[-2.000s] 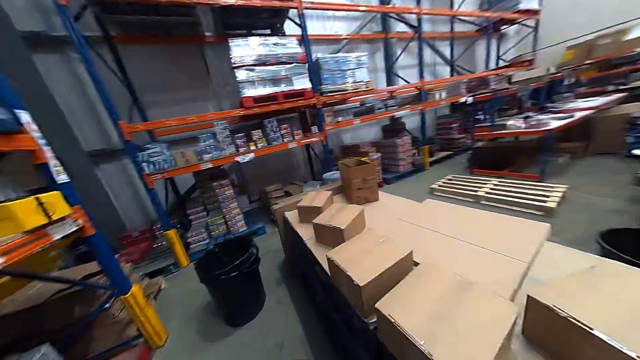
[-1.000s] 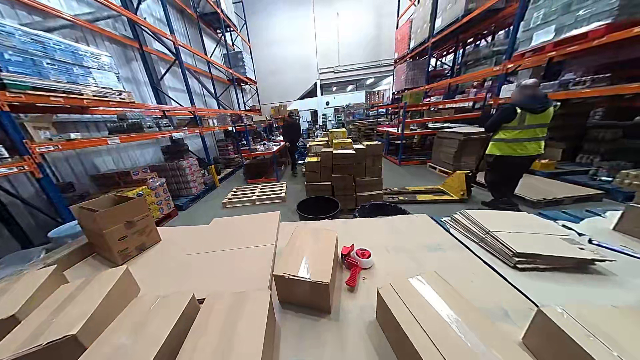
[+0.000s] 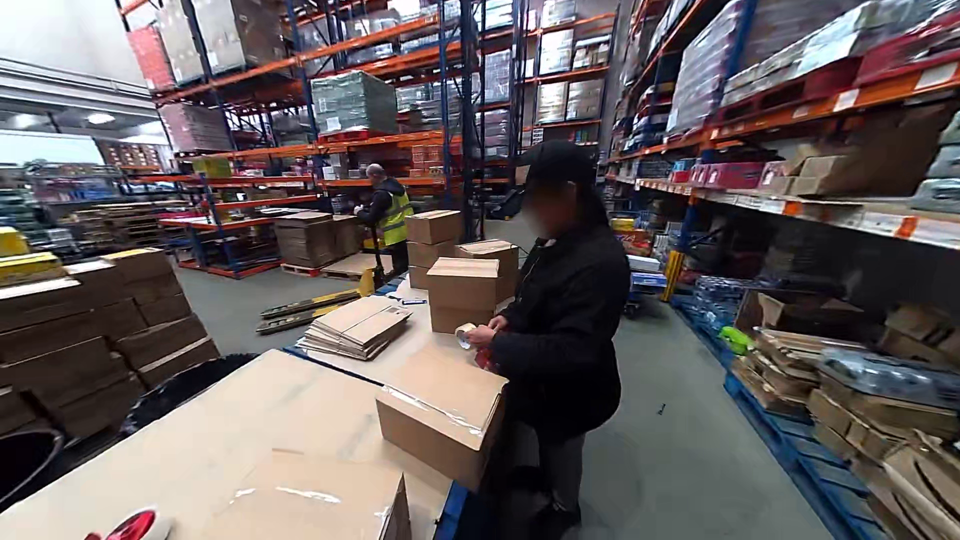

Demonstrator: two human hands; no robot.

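Observation:
Neither my left hand nor my right hand shows in the head view, so what they hold or touch is hidden. Closest to me, at the bottom edge, a cardboard box (image 3: 322, 499) with clear tape on top lies on the worktable (image 3: 247, 405). Beyond it another taped cardboard box (image 3: 442, 409) rests near the table's right edge. A red tape dispenser (image 3: 135, 525) is partly cut off at the bottom left. Across the table a stack of flattened cartons (image 3: 356, 326) lies beside stacked closed boxes (image 3: 463, 292).
A co-worker in black (image 3: 574, 300) stands at the table's right side, holding a roll of tape (image 3: 466, 335). Another person in a yellow vest (image 3: 394, 217) stands by a yellow pallet jack (image 3: 315, 307). Piled boxes (image 3: 97, 337) and black bins flank the left; a blue pallet (image 3: 817, 457) is right.
The view has swung far to the right, from the racking on the left to the co-worker in black, who was not in the earlier frames.

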